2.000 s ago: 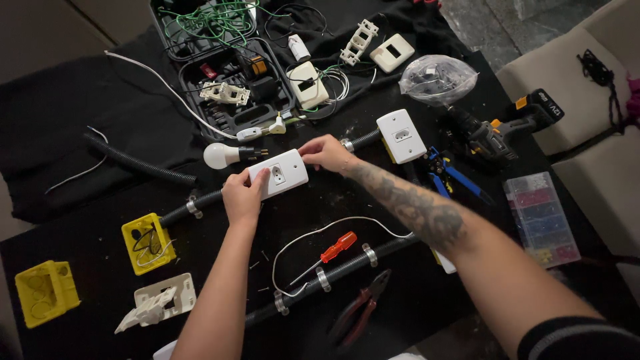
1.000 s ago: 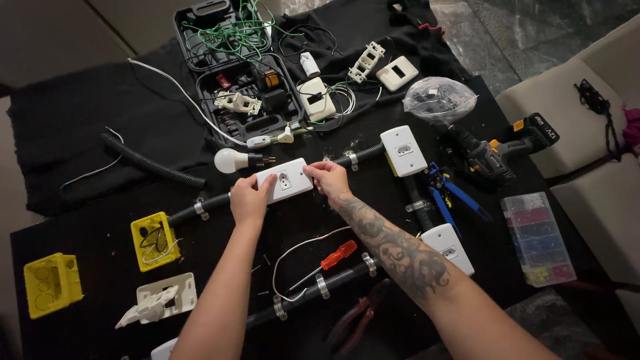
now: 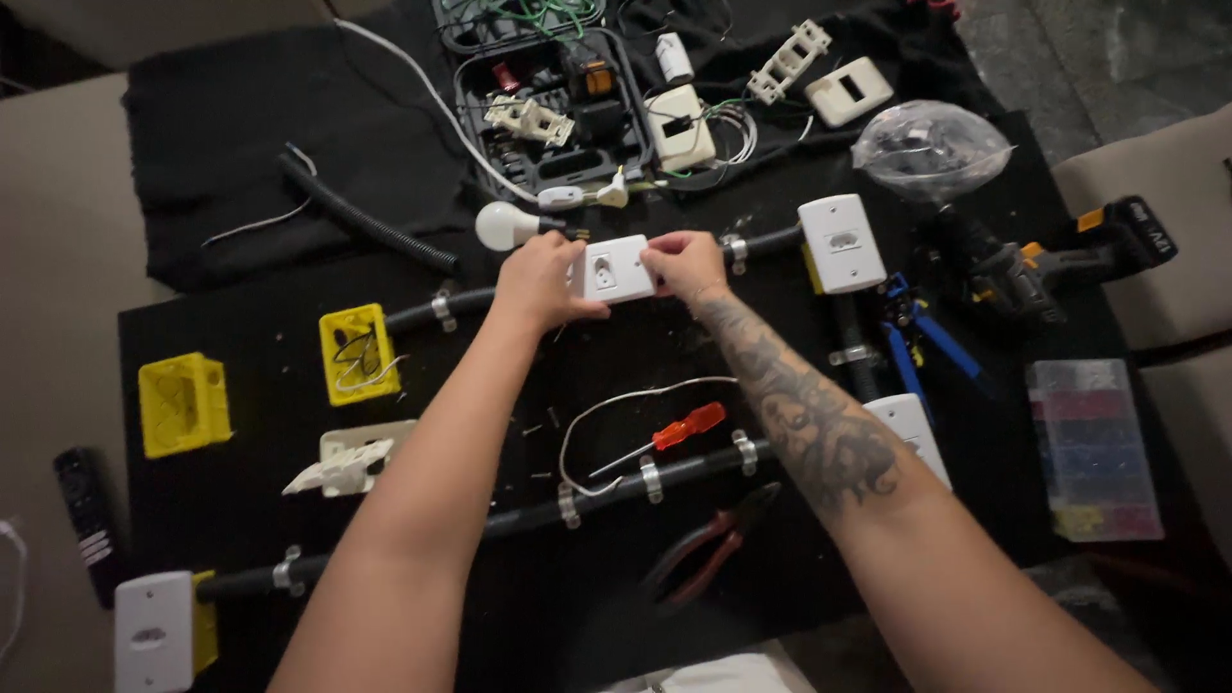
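Between my two hands is a white socket cover plate point(image 3: 622, 269) with a three-hole outlet. My left hand point(image 3: 544, 284) grips its left end, and my right hand point(image 3: 688, 265) pinches its right end. Whatever lies under the plate is hidden. Just above my left hand lies a white light bulb point(image 3: 506, 226) in a black holder. Black conduit runs out on both sides, toward a yellow box with loose wires point(image 3: 359, 356) at the left and a white outlet plate point(image 3: 842, 243) on a yellow box at the right. An orange-handled screwdriver point(image 3: 689, 426) rests below, beside a white wire.
Pliers point(image 3: 707, 553) lie near the front. Blue-handled wire strippers point(image 3: 924, 337), a cordless drill point(image 3: 1039, 265) and a clear organizer box point(image 3: 1097, 448) are at the right. An open tool case point(image 3: 553, 115) stands at the back; an empty yellow box point(image 3: 183, 404) sits at the left.
My left hand has turned and shifted on the plate, its fingers now over the left end. My right hand stays at the right end. The view has shifted.
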